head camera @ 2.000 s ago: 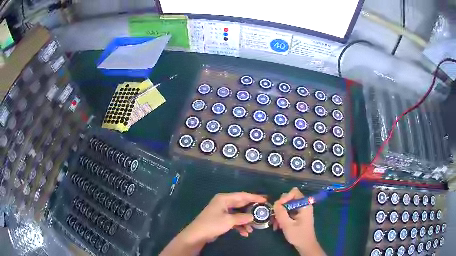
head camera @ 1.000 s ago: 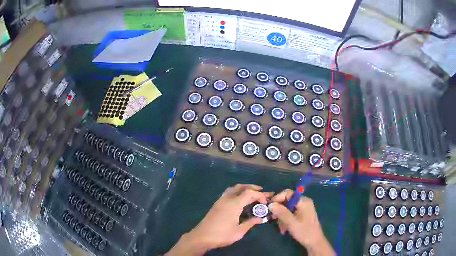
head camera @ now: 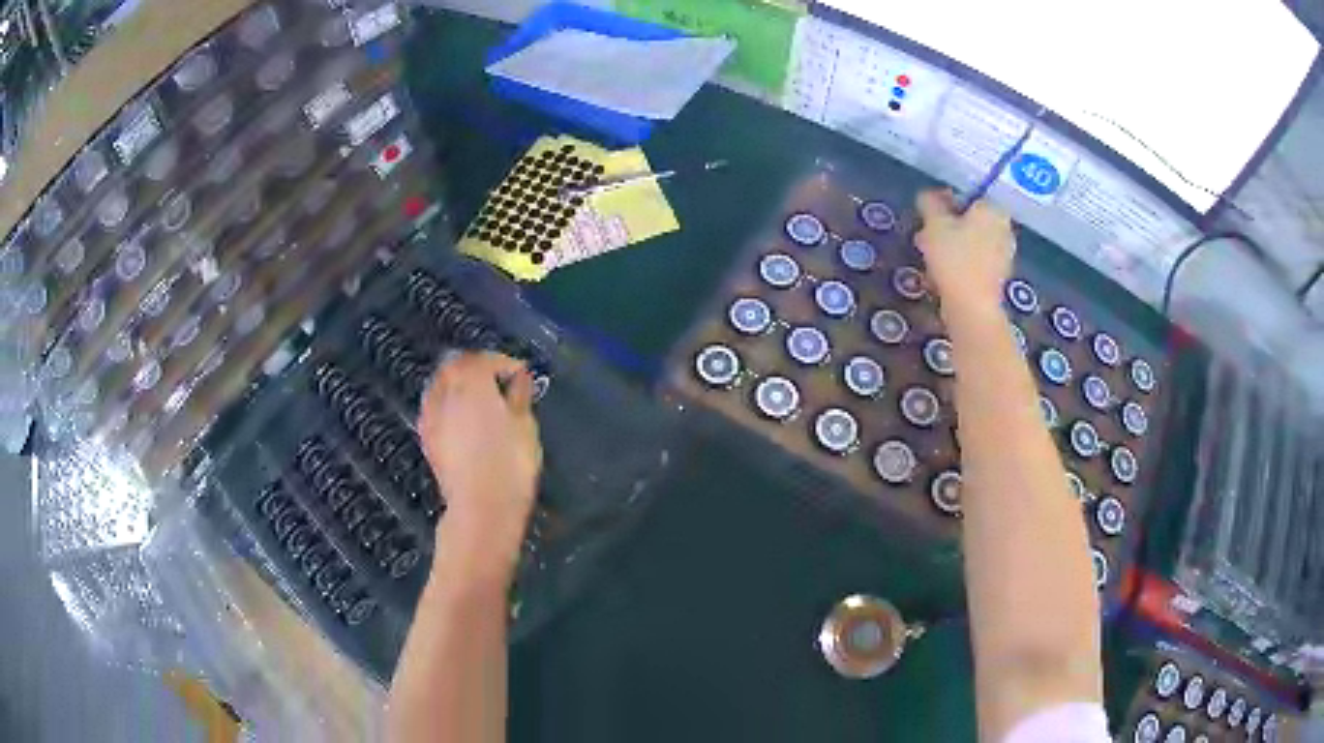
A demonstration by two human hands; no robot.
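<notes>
My left hand (head camera: pixel 479 428) is over the left blister tray (head camera: pixel 595 508), fingertips at the near end of a row of edge-on drivers; whether it grips one is unclear. My right hand (head camera: pixel 970 247) reaches over the far edge of the centre tray (head camera: pixel 661 380), with the blue probe (head camera: pixel 999 167) sticking up from it. A driver (head camera: pixel 877 215) lies face up in the back row just left of my right fingers. The silver-brass ring (head camera: pixel 863 636) lies on the green mat, its bright centre showing and a side tab to the right. My right forearm hides part of the centre tray.
A yellow dot sheet (head camera: pixel 523 203) with slim tweezers (head camera: pixel 632 182) and a blue bin (head camera: pixel 545 102) lie at the back. A tilted tray stack (head camera: pixel 174 218) stands far left. Clear trays (head camera: pixel 1256 479) and another driver tray (head camera: pixel 1205 704) are at the right.
My hands have parted, leaving the ring on the mat. The left moved to the left tray, the right to the centre tray's far edge. A driver fills a formerly bare back-row spot. The view turned left.
</notes>
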